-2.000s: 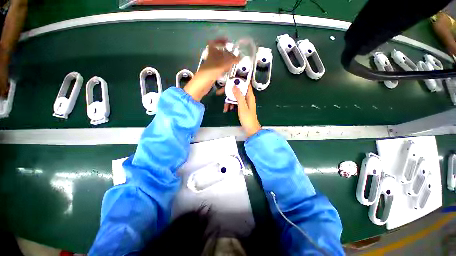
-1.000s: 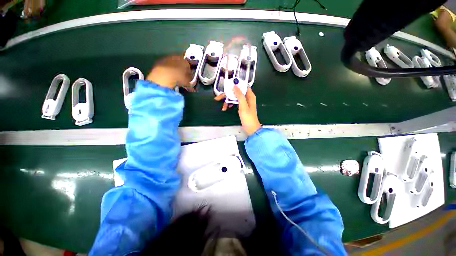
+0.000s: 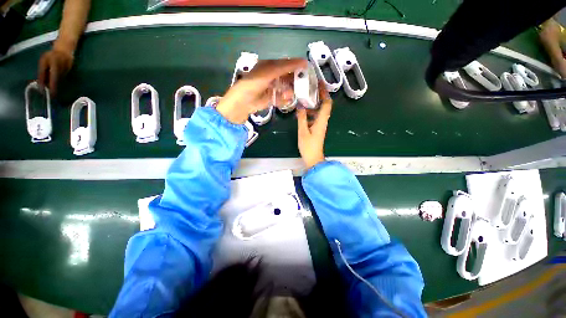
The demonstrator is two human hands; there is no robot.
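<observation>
A white loop-shaped housing [image 3: 304, 89] is held above the green conveyor belt [image 3: 385, 127], seen nearly edge-on and partly blurred. My right hand [image 3: 314, 121] grips it from below and the right. My left hand [image 3: 260, 84] reaches across to its left side, its fingers blurred; whether they hold the housing or a small part cannot be told. Behind and under my left hand, more housings lie on the belt, partly hidden. Another housing [image 3: 248, 222] lies on the white work sheet [image 3: 273, 254] in front of me.
More housings [image 3: 146, 115] lie along the belt on both sides. A person's hand [image 3: 56, 65] touches one at the left. A pale rail [image 3: 403, 163] edges the belt. At right are set-aside housings [image 3: 458, 223], a speckled clump [image 3: 431, 210] and a thick black arm [image 3: 478, 37] overhead.
The left hand has moved from the belt at left to beside the held housing, which has turned edge-on. Belt housings have shifted left. Another person's hand has reached in at the far left.
</observation>
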